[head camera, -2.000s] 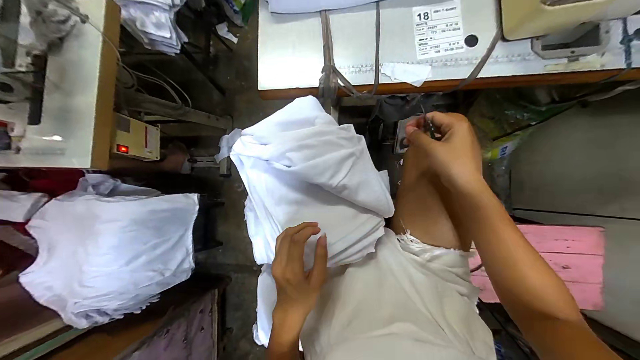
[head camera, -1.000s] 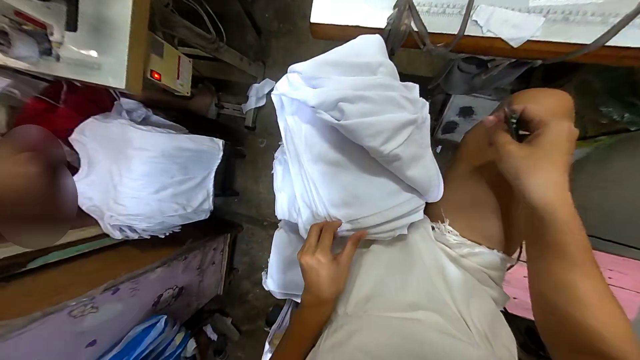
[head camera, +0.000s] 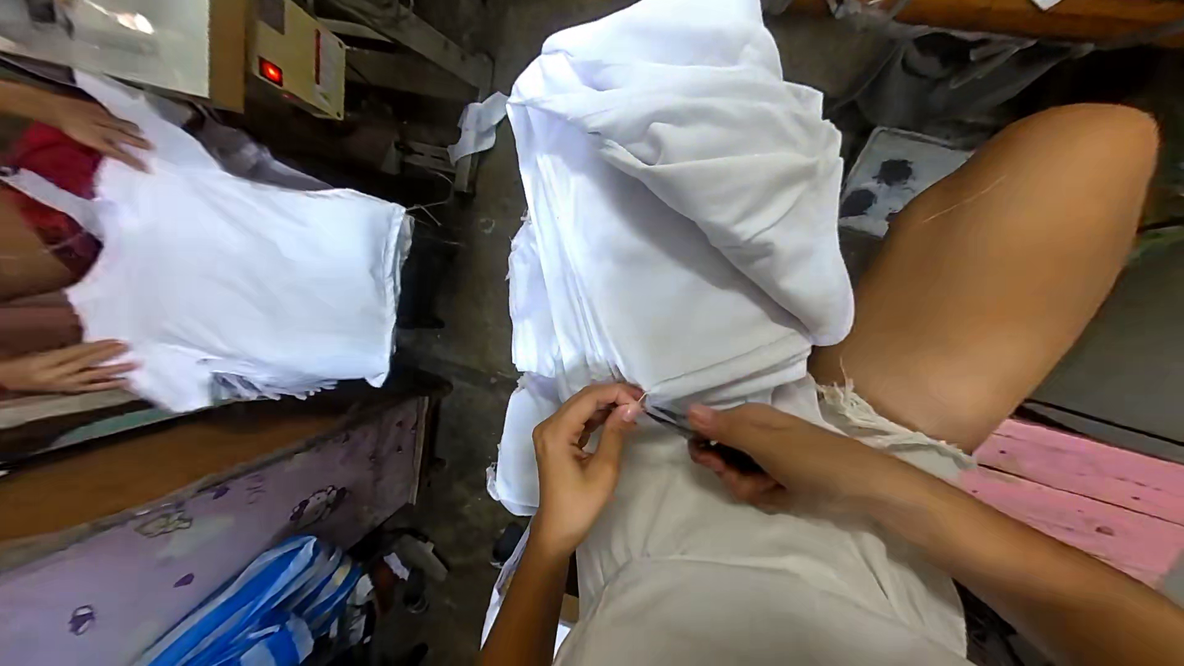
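A stack of folded white fabric pieces (head camera: 684, 213) lies across my lap, over the beige shorts. At its near edge, my left hand (head camera: 587, 444) pinches a thread or a bit of the fabric edge between thumb and fingertips. My right hand (head camera: 768, 453) is closed around small dark thread snips (head camera: 671, 421), whose tips point at my left fingertips. The handle is mostly hidden in the palm. More white fabric (head camera: 532, 444) hangs below the stack on the left.
A co-worker's two hands (head camera: 88, 129) rest on a pile of white garments (head camera: 250, 268) at the left. Above it is a machine box with a red light (head camera: 296, 60). A pink wooden bench (head camera: 1091, 490) is at the right, a blue-striped bag (head camera: 250, 601) at lower left, a foot pedal (head camera: 893, 180) beyond my knee.
My right hand has come down from above the knee to the stack's near edge, beside my left hand. The left fingers now pinch at that edge. A co-worker's hands have appeared on the left pile.
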